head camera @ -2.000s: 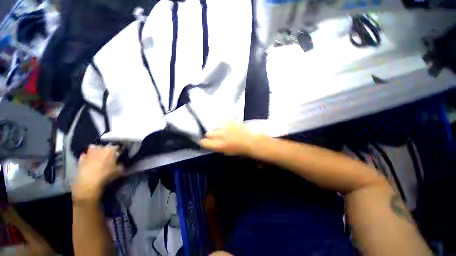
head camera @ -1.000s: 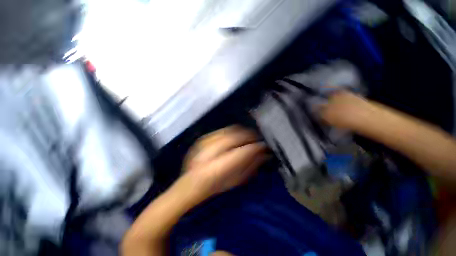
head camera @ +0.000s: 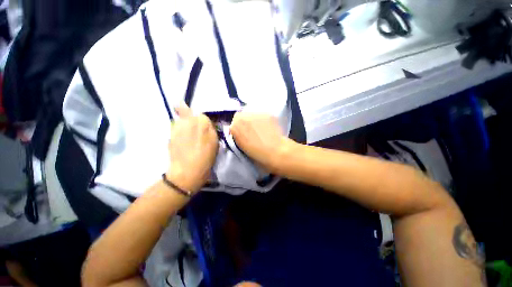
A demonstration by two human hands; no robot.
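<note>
A large white garment body (head camera: 126,120) with narrow black stripes is heaped on the machine table and hangs over its front edge. My left hand (head camera: 192,144) is closed on the cloth near the front edge. My right hand (head camera: 257,136) is closed on the cloth just to the right of it. A small gap with a dark inside shows between my two fists. The fingertips are hidden in the cloth. The needle area is not visible.
Black-handled scissors (head camera: 394,19) and black scraps (head camera: 487,40) lie at the back right. A black triangle scrap (head camera: 411,73) lies near the table's front edge (head camera: 365,117). Striped pieces (head camera: 424,160) hang below right. Black cloth (head camera: 59,50) is at the upper left. Part of another person's arm shows lower left.
A second ago both hands were below the table's edge, the right one at grey striped pieces, in a blurred view turned right. Now both hands are on the white garment and close together.
</note>
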